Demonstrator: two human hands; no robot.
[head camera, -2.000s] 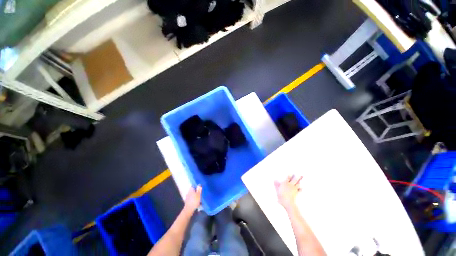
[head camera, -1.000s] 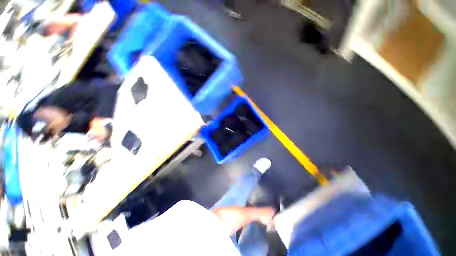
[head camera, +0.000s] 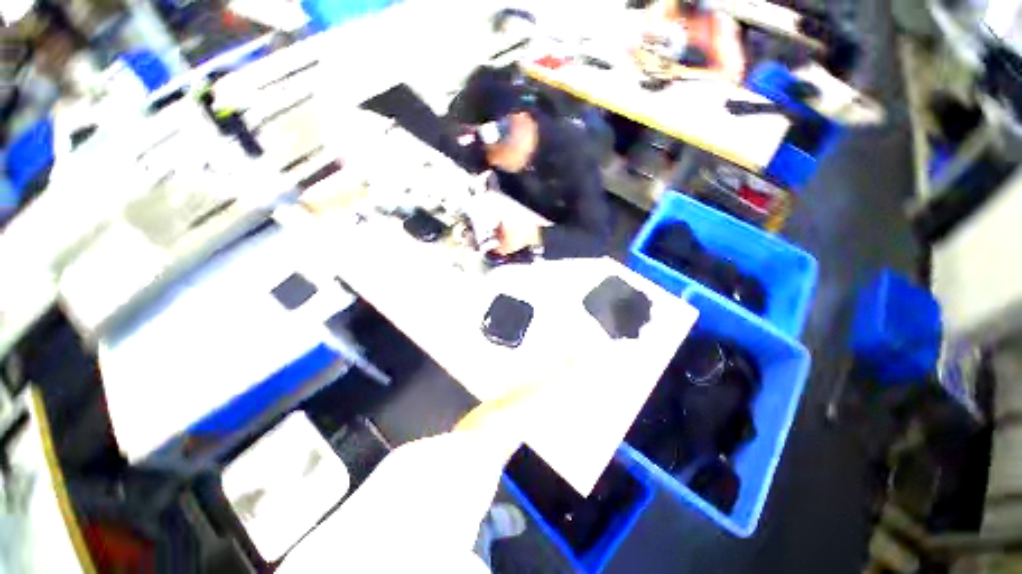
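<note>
My left arm in a white sleeve comes up from the lower edge. My left hand (head camera: 510, 405) is a washed-out, skin-toned streak over the white table. Its fingers blend into the glare, so its hold cannot be told. Beyond it, a dark panel with a pale outline (head camera: 508, 321) and a larger black panel (head camera: 618, 307) lie flat and apart on the tabletop. My right hand is not in view.
Blue tubs with black pieces stand at the table's right (head camera: 787, 379), behind it (head camera: 799, 267) and below its near corner (head camera: 641, 501). A person in black (head camera: 560, 168) sits beyond. Another table holds a dark piece (head camera: 294, 292).
The view has swung away from the first blue tub to a neighbouring table. My left hand has moved from the tub to over this table. My right hand has left the view.
</note>
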